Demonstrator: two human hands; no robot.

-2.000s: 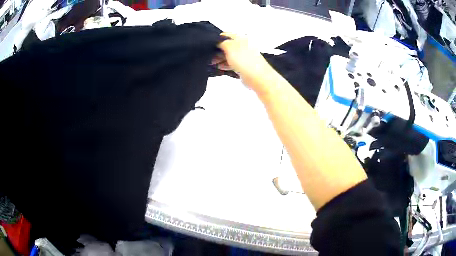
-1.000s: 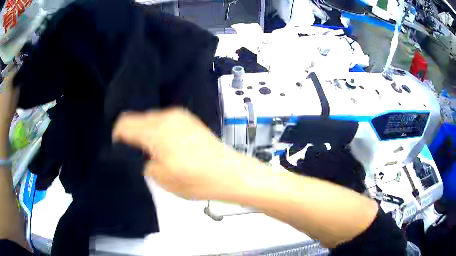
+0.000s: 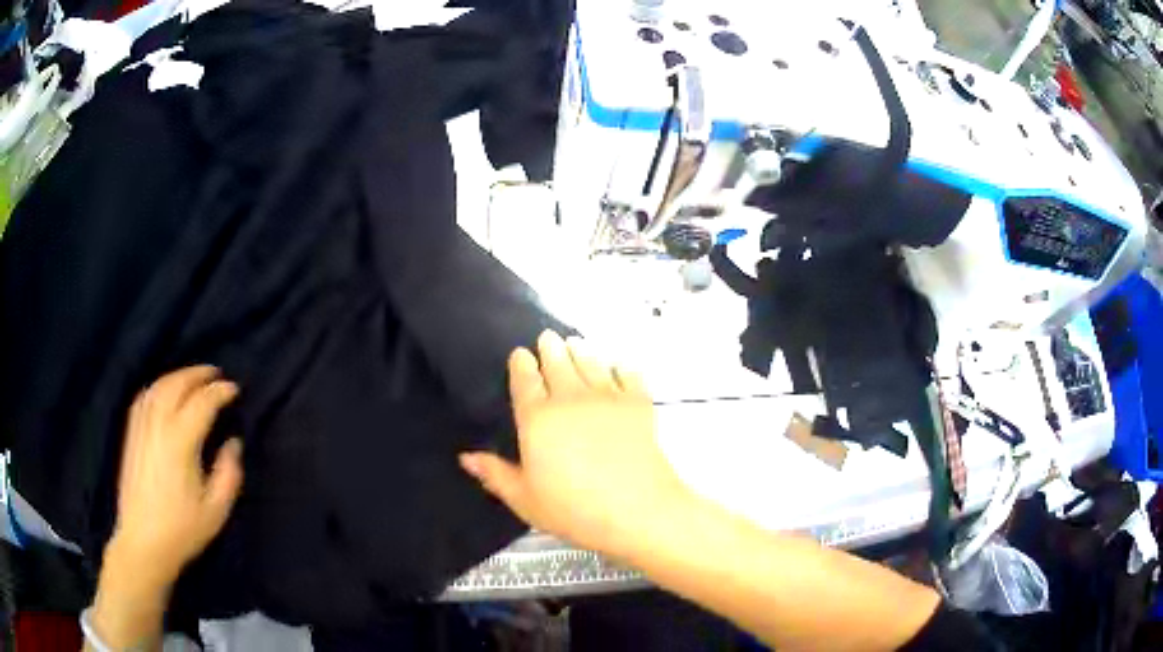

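Note:
Black garment cloth (image 3: 293,318) lies in folds over the left part of the table, left of the sewing machine (image 3: 791,77). My left hand (image 3: 176,465) rests on the cloth at the lower left, fingers curved and apart. My right hand (image 3: 574,439) lies flat on the cloth's right edge, fingers spread, below and left of the presser foot area (image 3: 663,236). Neither hand visibly pinches the cloth.
Black scraps (image 3: 842,306) lie under the machine arm, with a brown patch (image 3: 816,439) near them. A black strap (image 3: 880,83) crosses the white head. A dark strip and a checked strip (image 3: 953,446) hang at the right. A ruler tape (image 3: 548,569) runs along the front table edge.
The black cloth, lifted and bunched before, now lies spread beside the machine. My right hand has come down onto its right edge. My left hand has come into fuller view on the cloth.

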